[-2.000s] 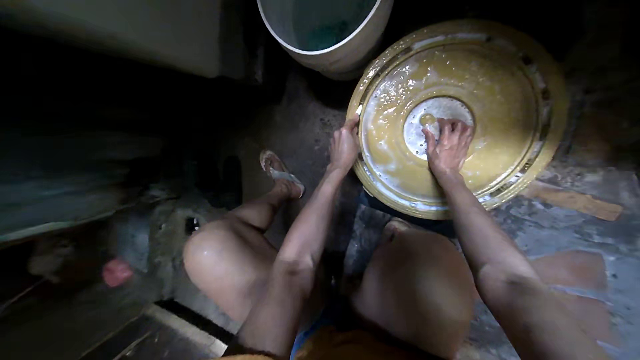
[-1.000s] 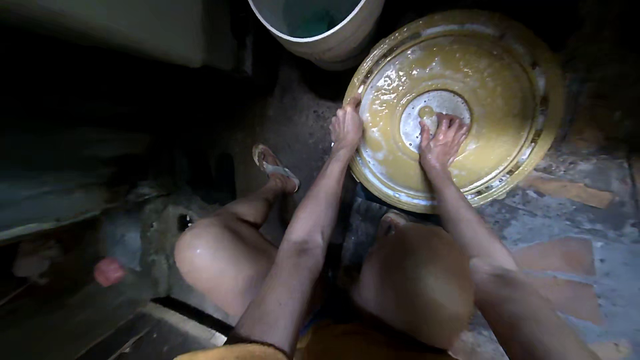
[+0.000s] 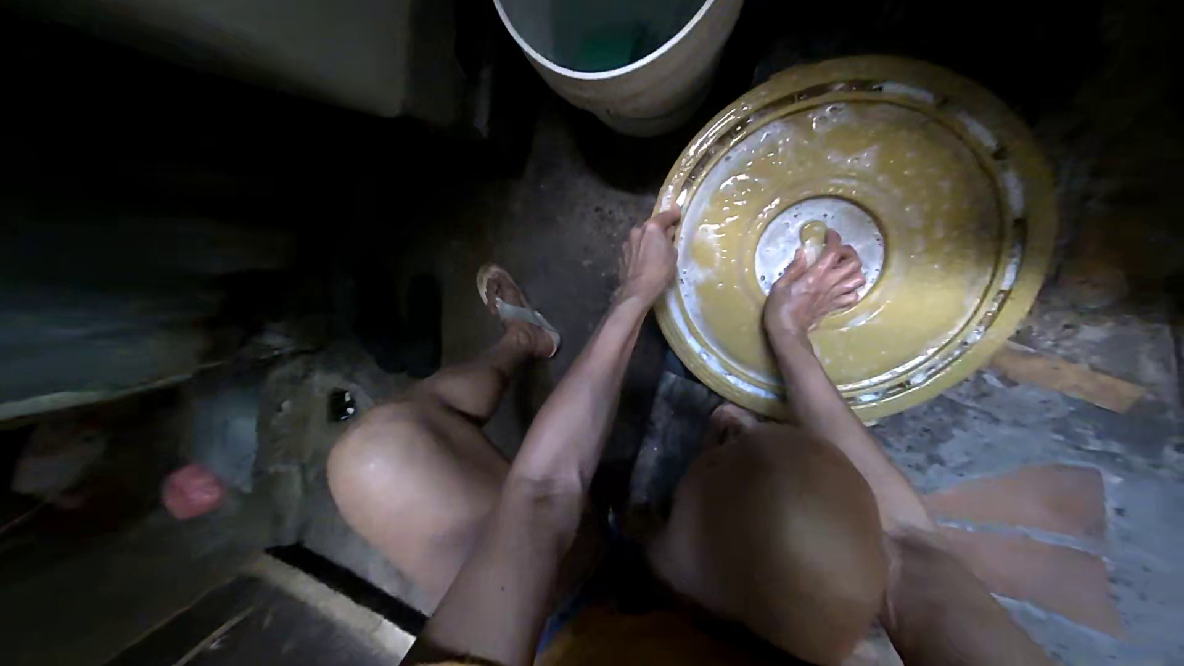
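Note:
A large round yellow disc with a raised rim (image 3: 906,166), wet and streaked with whitish suds, lies before me at the upper right. It looks like a big plastic lid or tray. At its middle is a pale round plate (image 3: 784,242) with a small yellowish piece (image 3: 813,233) on it. My left hand (image 3: 650,254) grips the disc's left rim. On the pale middle rests my right hand (image 3: 816,282), its fingers bent beside the small piece; whether it holds that piece I cannot tell. The disc's underside is hidden.
A whitish bucket (image 3: 638,88) with something green inside stands just beyond the disc's upper left. A flat wooden strip (image 3: 1073,375) lies on the floor at right, near reddish tiles (image 3: 1027,499). My sandalled foot (image 3: 518,310) is left of the disc; a pink object (image 3: 192,490) lies far left.
My left hand stays at the disc's left rim, and my right hand remains at its middle. The fingers of my right hand have shifted slightly there.

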